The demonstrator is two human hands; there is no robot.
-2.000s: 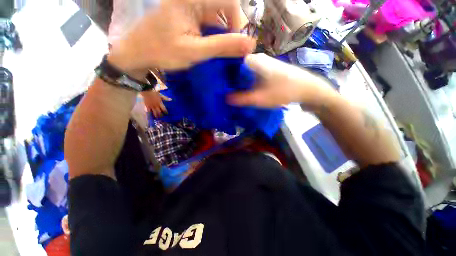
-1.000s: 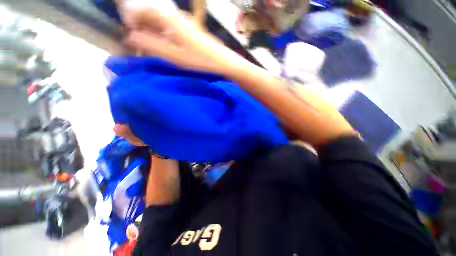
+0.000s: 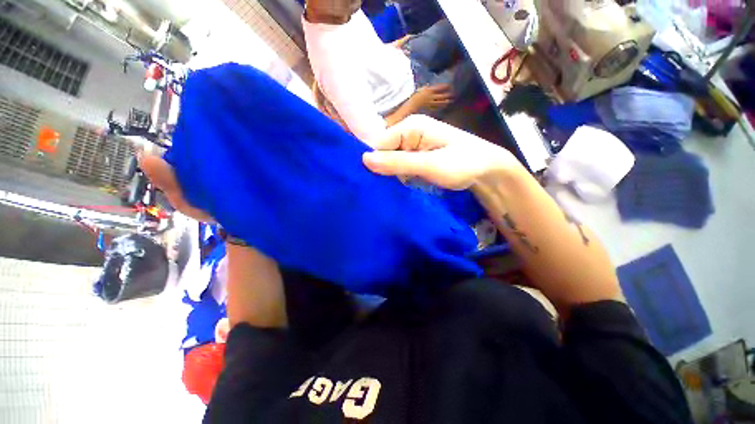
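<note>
A bright royal blue garment piece (image 3: 290, 178) hangs stretched and partly bunched in front of my chest. My left hand (image 3: 170, 186) is at its far left edge, mostly hidden behind the cloth, with some fingers showing. My right hand (image 3: 430, 153) pinches the upper edge of the cloth between thumb and fingers. The lower right of the cloth lies against my dark shirt.
A sewing machine (image 3: 592, 50) stands on the white table (image 3: 571, 240) at the upper right, with folded grey-blue pieces (image 3: 665, 189) and a white cone (image 3: 592, 161) near it. Another person in a white top (image 3: 356, 70) sits ahead. A black bin (image 3: 134, 269) stands at left.
The view has turned towards the tiled floor. The blue cloth has gone from bunched to spread out. My right hand has moved right, from the top left to the cloth's upper edge.
</note>
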